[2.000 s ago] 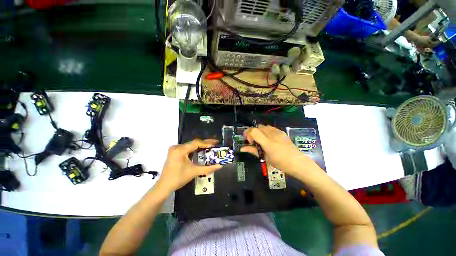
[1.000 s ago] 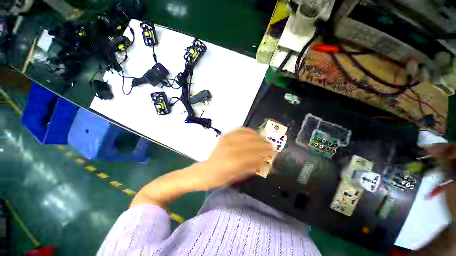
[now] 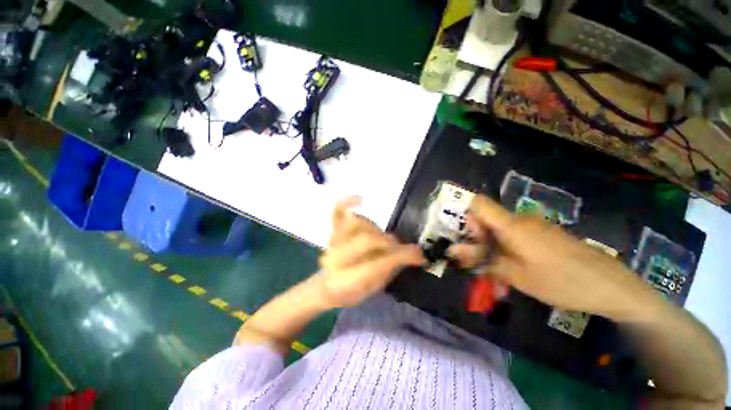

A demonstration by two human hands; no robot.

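My left hand [image 3: 361, 260] is at the left edge of the black panel [image 3: 401, 276], its thumb reaching a small blurred black piece [image 3: 437, 250]. Whether this hand grips anything is unclear. My right hand [image 3: 533, 260] reaches across the panel, fingertips at the same black piece over the left cream socket strip [image 3: 451, 210]. A red-ended pen-sized tool [image 3: 483, 295] shows blurred under my right hand and appears held in it. My right hand and forearm partly cover the other cream socket strip [image 3: 569, 320] and a green board [image 3: 531, 207] in a clear tray [image 3: 565, 204].
Open-case adapters [image 3: 322, 78] and cords lie on the white sheet [image 3: 385, 96] at left, with a black tangled heap [image 3: 136, 80] beyond. Blue stools [image 3: 156, 212] stand below. A wooden shelf [image 3: 577, 104] with leads and a grey instrument [image 3: 613, 48] is behind the panel.
My left hand has moved slightly left and turned. My right hand has come in from the right to the left socket strip. The lower open-case adapter has gone from the white sheet.
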